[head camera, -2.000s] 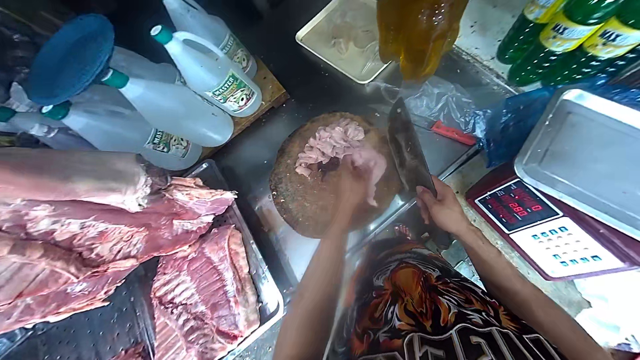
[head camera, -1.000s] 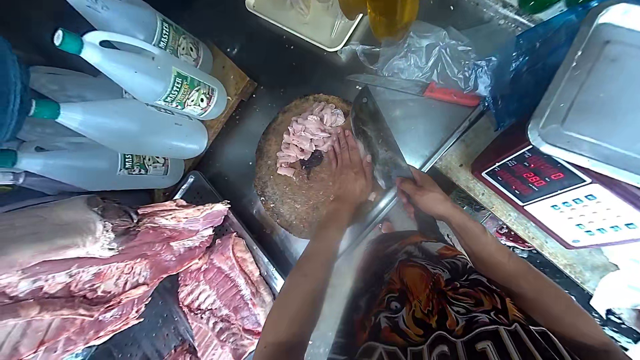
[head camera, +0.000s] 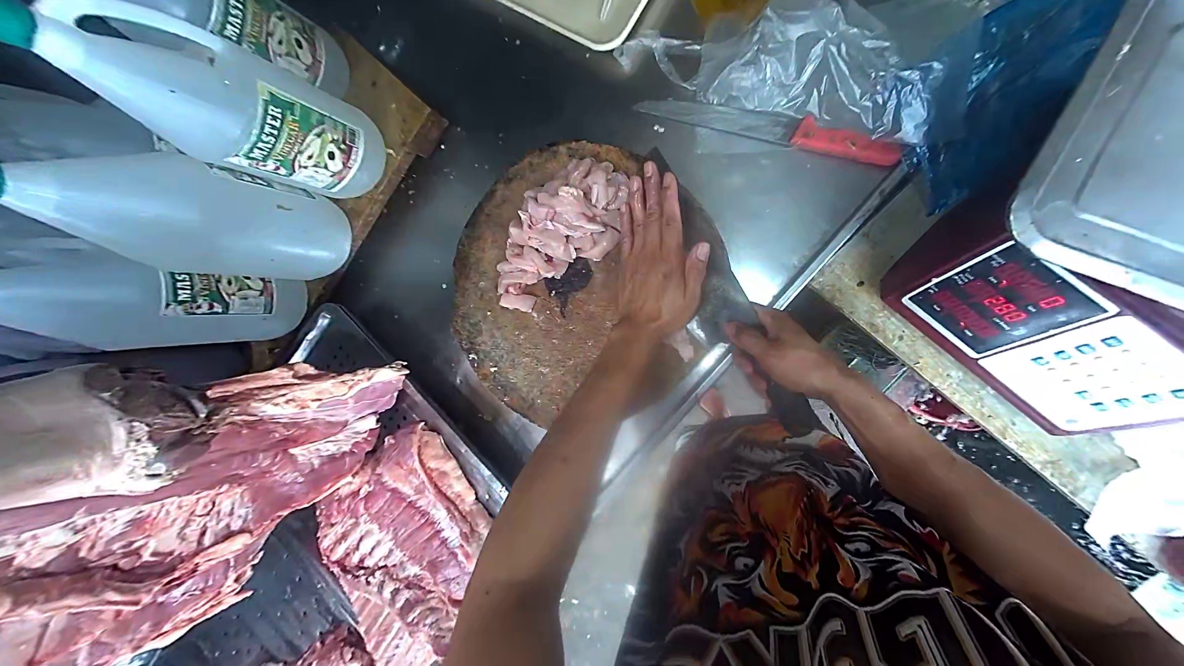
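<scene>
A round wooden chopping block (head camera: 546, 361) bears a heap of small pieces of pale raw meat (head camera: 566, 222), with a dark spot or scrap (head camera: 569, 280) beside it. My left hand (head camera: 659, 254) lies palm down at the block's right side, fingers extended, against the heap's right edge and beside the blade; whether anything is under the palm is hidden. My right hand (head camera: 782, 350) grips the handle of a broad cleaver (head camera: 708, 245), whose dark blade reaches up along the block's right edge.
A red-handled knife (head camera: 846, 141) lies beyond the block near a clear plastic bag (head camera: 795, 65). At the right stands a digital scale (head camera: 1008, 296) with a metal pan. Large plastic bottles (head camera: 185, 217) lie at the left, above big slabs of raw meat (head camera: 305, 444) on a metal tray (head camera: 453, 435).
My left hand, earlier over a larger piece of meat beside the heap, now lies flat near the cleaver blade. That larger piece no longer shows. The view has shifted closer.
</scene>
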